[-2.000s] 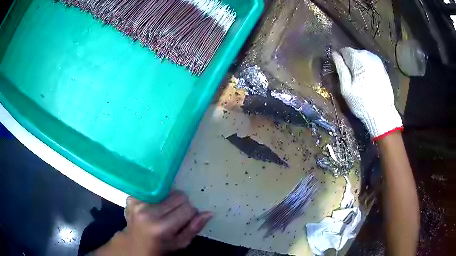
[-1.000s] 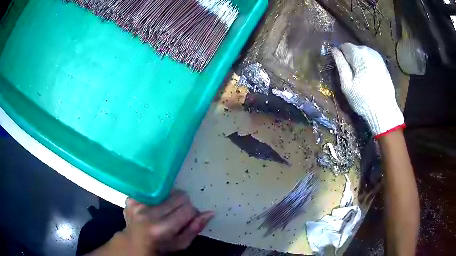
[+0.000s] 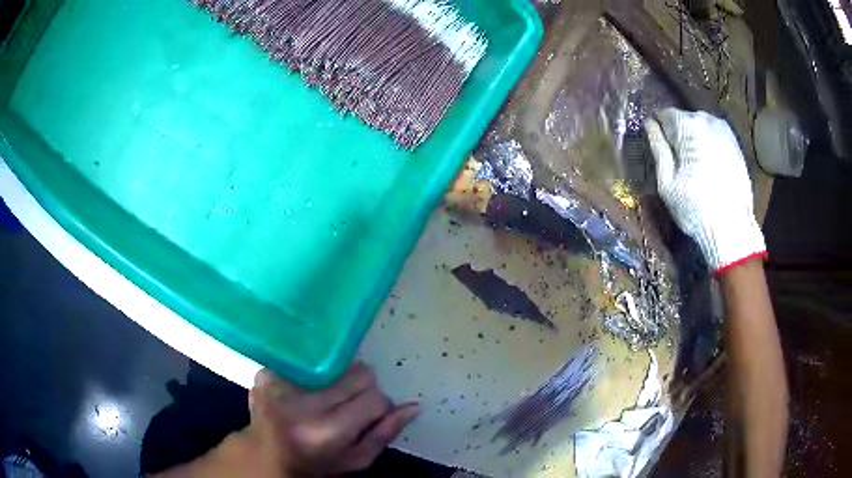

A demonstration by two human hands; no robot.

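My gloved right hand point(image 3: 705, 182), in white knit with a red cuff, pinches a dark fanned bundle of wire leads point(image 3: 637, 157) over the near right part of the solder bath point(image 3: 584, 117). The wire tips are blurred. My bare left hand point(image 3: 332, 420) has its fingers curled at the near corner of the green tray point(image 3: 280, 322); the corner hides whether it grips the tray. A neat row of brown-red wires with white ends point(image 3: 374, 70) lies at the tray's far side. A loose wire bundle point(image 3: 551, 397) lies on the near bench.
Silvery dross point(image 3: 509, 166) and a dark strip line the bath's near edge. A dark flat scrap point(image 3: 500, 294) lies on the speckled bench. A crumpled white rag point(image 3: 621, 443) is at the near right. A translucent jar point(image 3: 780, 142) and tangled scrap wires point(image 3: 701, 42) are beyond.
The view has shifted, so the tray, bench and both hands appear slightly further right and lower. The gloved hand stays over the bath with the bundle. The bath surface shows different bright streaks.
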